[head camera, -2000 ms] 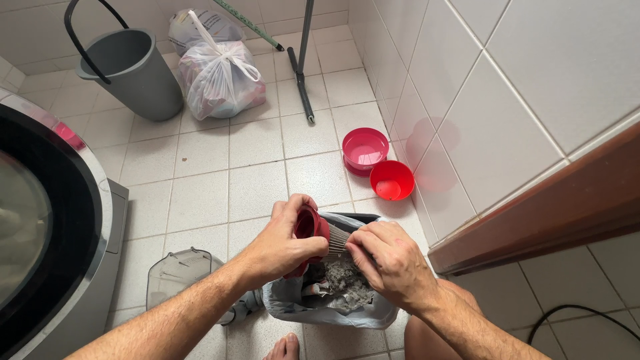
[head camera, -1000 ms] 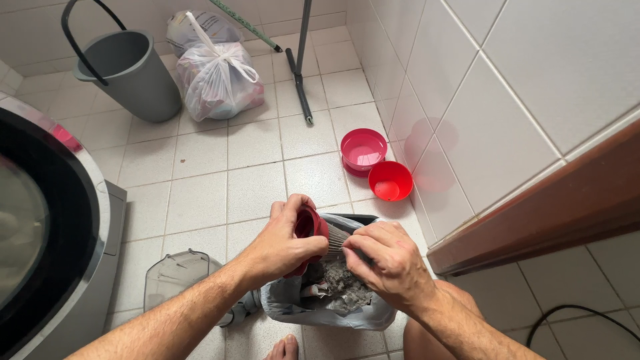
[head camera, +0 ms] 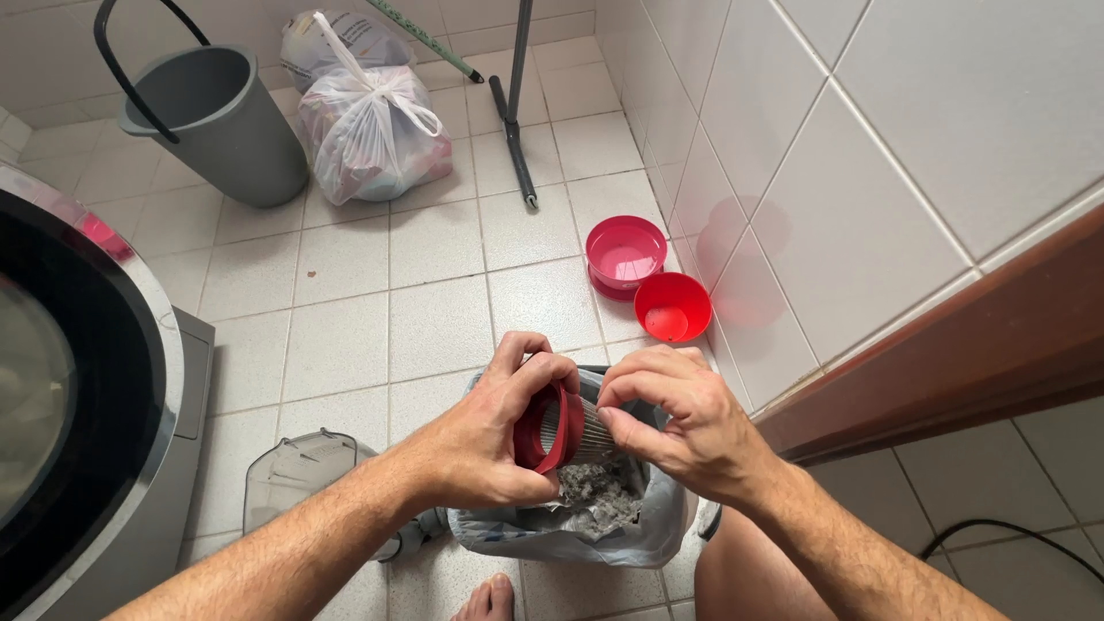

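My left hand (head camera: 509, 423) grips the red plastic rim of a pleated vacuum cleaner filter (head camera: 593, 434), which is tilted with its open red end toward the lower left. The fingertips of my right hand (head camera: 668, 414) are at the filter's pleated far end; whether they pinch the pleats or only touch them is hard to see. Both hands are over a bin lined with a grey plastic bag (head camera: 569, 549). Grey dust and lint (head camera: 604, 500) lie inside the bin, just below the filter. A clear plastic dust container (head camera: 297, 479) is on the floor behind my left forearm, which hides part of it.
Red bowls (head camera: 673, 308) stand by the tiled wall. Farther back are a grey bucket (head camera: 207, 129), a tied plastic bag (head camera: 371, 138) and a dark stand or pole foot (head camera: 520, 164). A front-loading machine (head camera: 164, 388) is at left, a brown door frame (head camera: 949, 345) and black cable (head camera: 1018, 523) at right.
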